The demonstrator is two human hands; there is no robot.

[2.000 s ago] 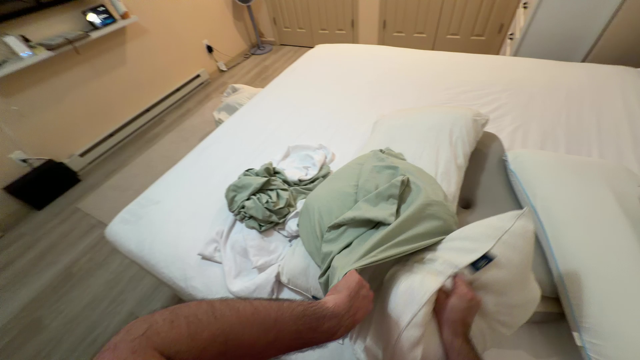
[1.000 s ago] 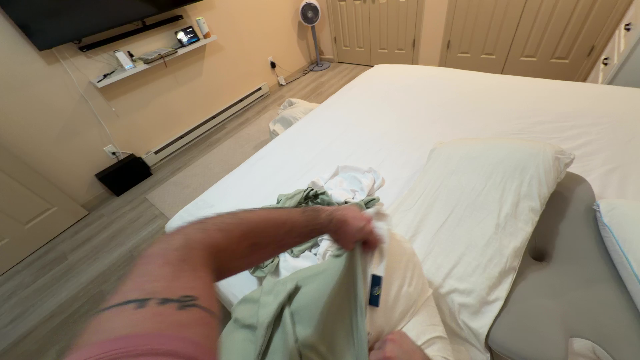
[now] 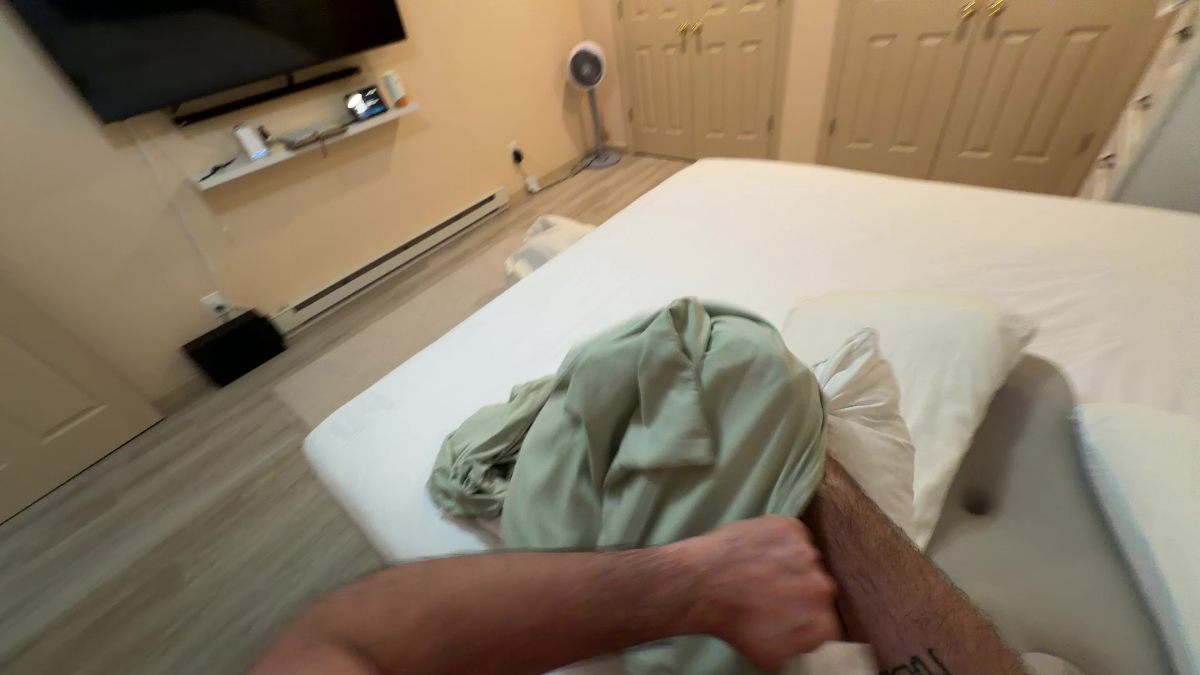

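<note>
A sage-green pillowcase (image 3: 666, 422) bulges over part of a white pillow (image 3: 867, 422), whose end sticks out at the right. My left hand (image 3: 773, 586) is closed on the edge of the green pillowcase near the bottom centre. My right forearm reaches up from the lower right and goes inside the pillowcase, so my right hand is hidden by the green cloth. A crumpled green cloth (image 3: 478, 459) lies against the left side of the pillowcase on the bed. Behind the pillow lies another white pillow (image 3: 937, 347).
The bed (image 3: 750, 225) has a white sheet. A grey cushioned headboard (image 3: 1022, 525) and a pale pillow (image 3: 1144, 487) are at the right. Along the wall are a shelf (image 3: 309, 145), baseboard heater (image 3: 403, 258), black box (image 3: 234, 347) and fan (image 3: 588, 70). A fabric heap (image 3: 544, 244) lies beyond the bed.
My right hand, partly visible at the bottom one second ago, is now inside the green pillowcase. The pillowcase now bulges up in front of me, and my left hand is lower.
</note>
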